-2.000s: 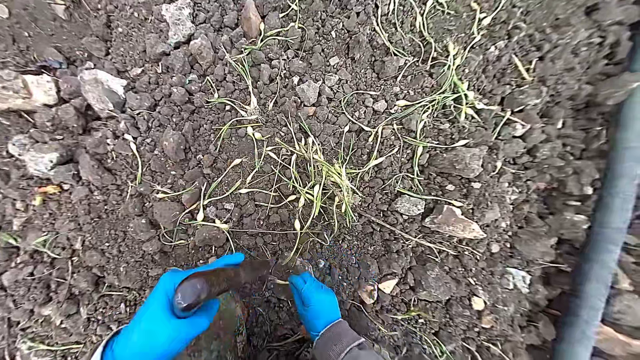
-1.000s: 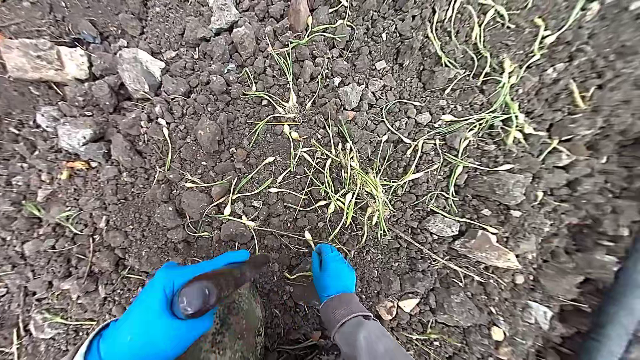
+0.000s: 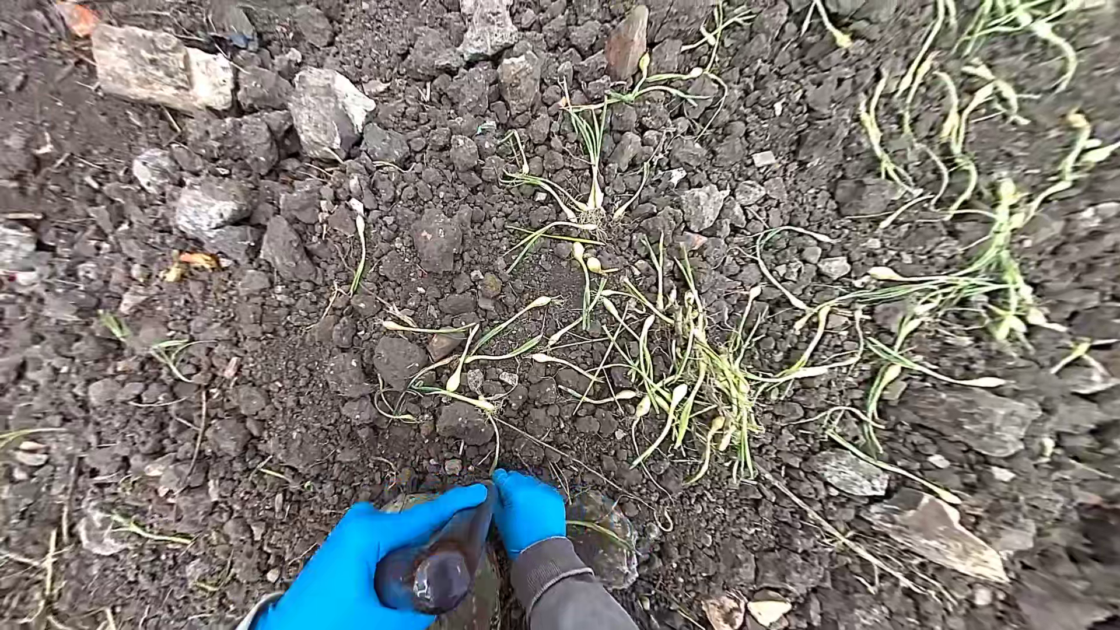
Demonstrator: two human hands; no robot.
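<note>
My left hand (image 3: pixel 350 560), in a blue glove, is closed around the dark rounded handle (image 3: pixel 429 573) of a tool whose lower end is hidden near the soil. Right beside it, my right hand (image 3: pixel 529 510), also blue-gloved, has its fingers together at a small plant's thin stem (image 3: pixel 497 446); whether it grips the stem is unclear. Just beyond the hands lie a few loose bulb seedlings (image 3: pixel 455 376). A heap of uprooted green seedlings with pale little bulbs (image 3: pixel 700 376) lies on the soil to the right of centre.
Cloddy brown soil (image 3: pixel 289 411) surrounds everything. More seedlings (image 3: pixel 997 280) are strewn at the right. Pale stones (image 3: pixel 162 70) lie at upper left, with a grey one (image 3: pixel 328 114) beside them. A flat broken stone (image 3: pixel 941 534) sits at lower right.
My hands have come together; two seconds ago they were farther apart. The view has shifted, and the dark pipe seen earlier at the right is out of frame.
</note>
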